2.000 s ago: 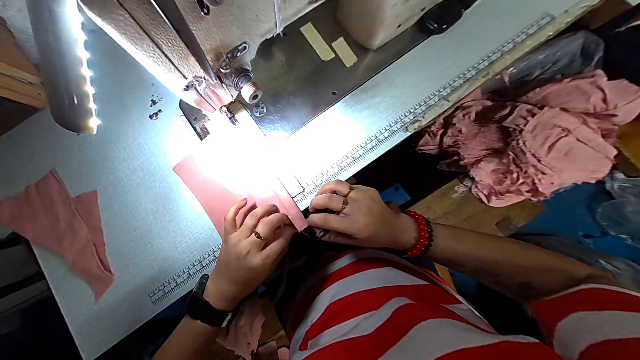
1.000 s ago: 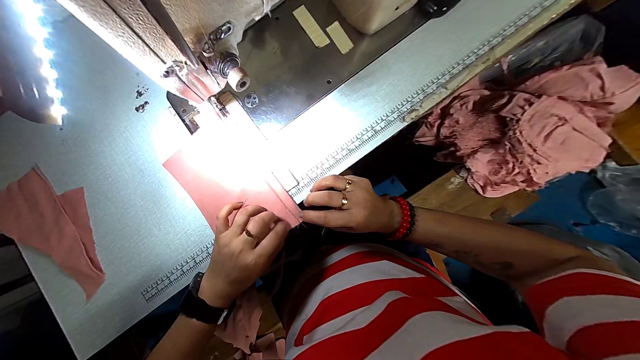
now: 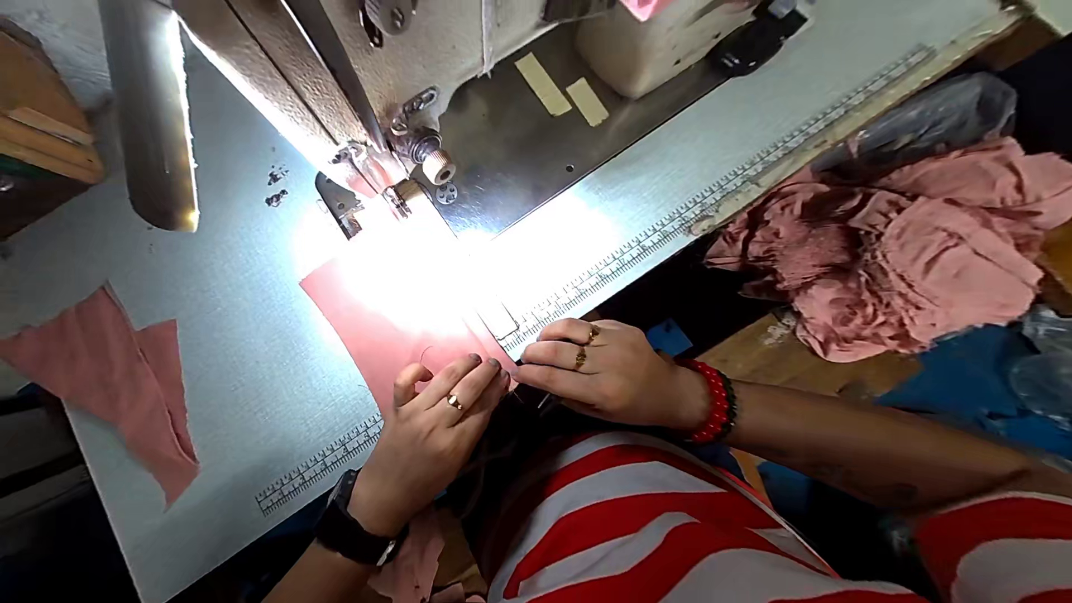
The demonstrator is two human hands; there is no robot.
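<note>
Under the needle area of a sewing machine (image 3: 394, 188) lies a pink fabric piece (image 3: 368, 327), its upper part washed out by the lamp's glare. My left hand (image 3: 435, 427), with a ring and a dark wristwatch, rests its fingertips on the fabric's near edge. At the fabric's near right corner, my right hand (image 3: 611, 373) pinches the edge between thumb and fingers; it wears rings and a red bead bracelet. The fingertips of both hands are close together at the table's front edge. Glare hides the presser foot's contact with the fabric.
Another pink fabric piece (image 3: 117, 377) lies at the table's left. Measuring scales (image 3: 636, 251) run along the front edge. A heap of pink fabric (image 3: 913, 251) sits beyond the edge at right, beside a plastic bag (image 3: 938, 117). An LED lamp (image 3: 155, 126) hangs at upper left.
Both hands stay at the fabric's near edge. The left hand's fingertips have moved slightly right, closer to the right hand's.
</note>
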